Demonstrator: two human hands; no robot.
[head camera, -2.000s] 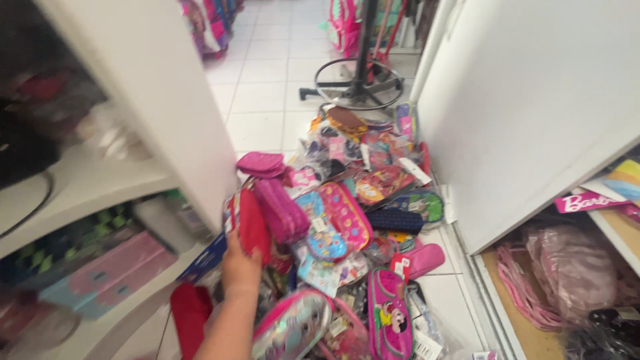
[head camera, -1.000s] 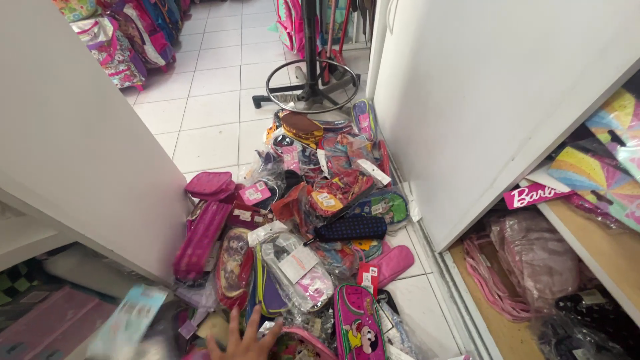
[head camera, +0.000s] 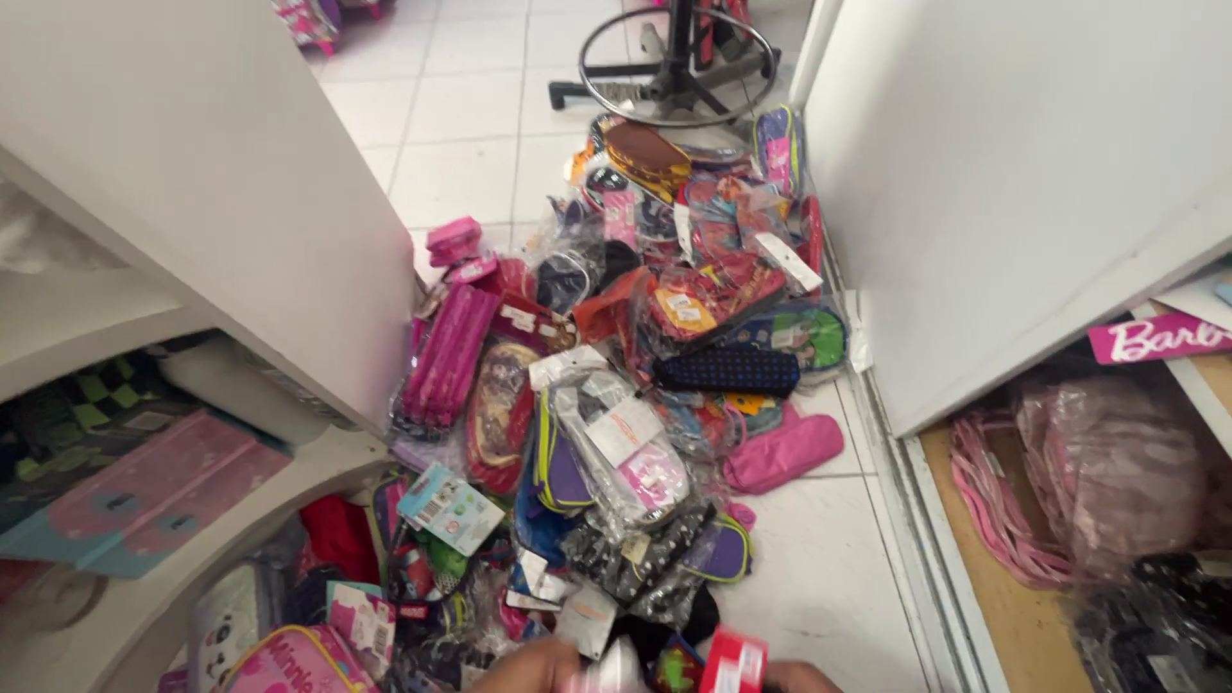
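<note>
At the bottom edge, my left hand (head camera: 529, 666) and my right hand (head camera: 801, 678) are partly cut off by the frame. Between them lie a blurred pale item (head camera: 621, 669) and a red tag (head camera: 733, 662); whether either hand grips them is unclear. Ahead spreads a heap of pencil cases, many in clear plastic: a magenta case (head camera: 450, 354) at left, a grey and pink wrapped case (head camera: 626, 448) mid-heap, a dark blue-dotted case (head camera: 727, 371), a plain pink case (head camera: 784, 452) and a brown and yellow case (head camera: 647, 159) farther back. A pink Minnie case (head camera: 294, 664) lies at lower left.
White panels (head camera: 1001, 173) flank the heap, with a metal floor track (head camera: 895, 510) at right. Curved shelves (head camera: 96, 332) with goods stand at left. A wooden shelf (head camera: 1011, 616) holds plastic-wrapped pink items (head camera: 1121, 472). Behind is a black stand with a ring foot (head camera: 679, 87) on white tiles.
Two seconds ago a hand was on a red case at the left; now both hands are at the bottom edge. The pink Mickey-style case at lower right of the heap no longer shows there.
</note>
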